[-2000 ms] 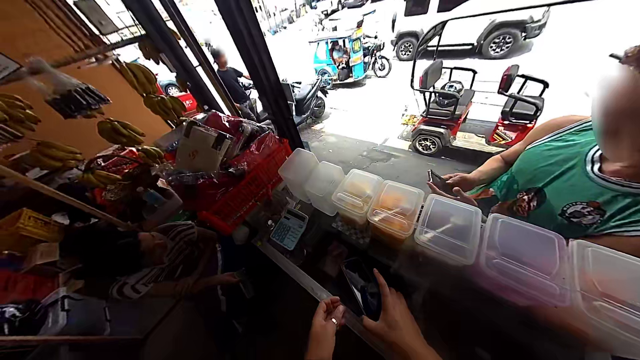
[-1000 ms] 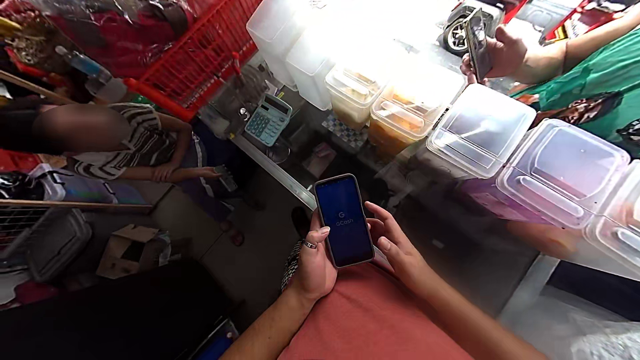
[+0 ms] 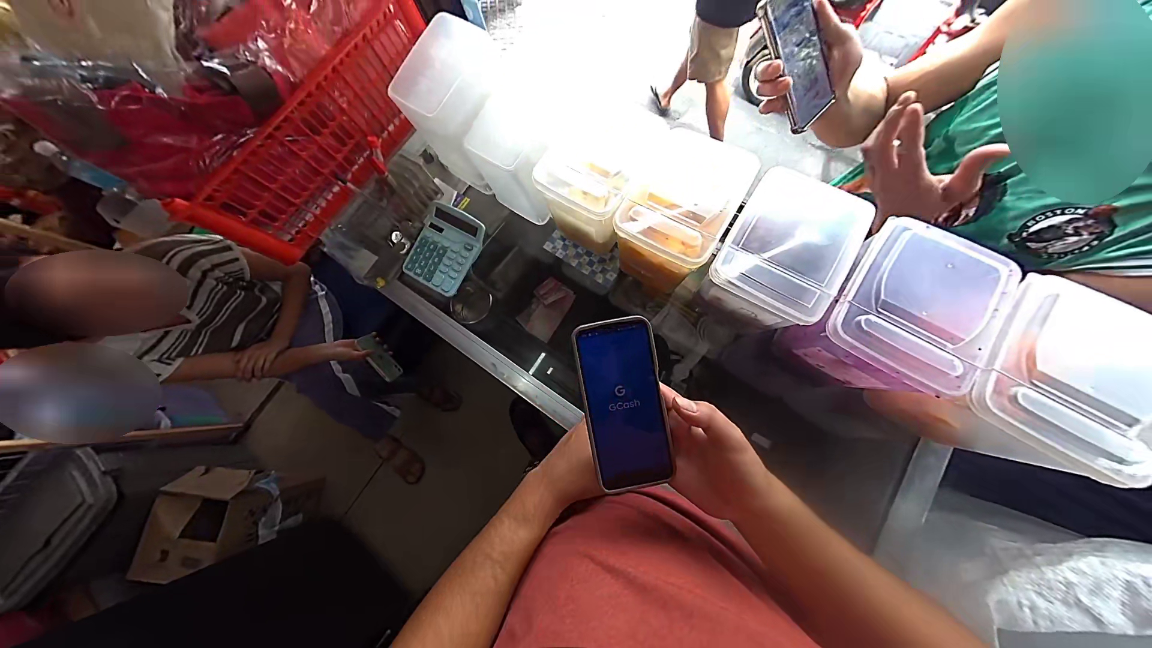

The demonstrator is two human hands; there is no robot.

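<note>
A smartphone (image 3: pixel 625 405) with a blue screen stands upright between my hands, above my lap. My left hand (image 3: pixel 576 463) holds it from the left and behind, its fingers mostly hidden by the phone. My right hand (image 3: pixel 711 450) is at the phone's right edge, thumb near the side; the frame does not settle whether it grips or only touches. Beyond the phone runs a glass counter (image 3: pixel 504 319) with a metal edge. On it lie a light blue calculator (image 3: pixel 445 249) and a round glass dish (image 3: pixel 471 301).
Several lidded plastic containers (image 3: pixel 792 243) line the counter. A red plastic basket (image 3: pixel 297 135) is at upper left. Across the counter a person in green holds a phone (image 3: pixel 798 63). At left sits a person in stripes with a phone (image 3: pixel 379 357), near an opened cardboard box (image 3: pixel 193 522).
Two seconds ago my hands held the phone low and tilted; now it faces me with a lit screen. The person in green has raised a phone. The view has swung downward.
</note>
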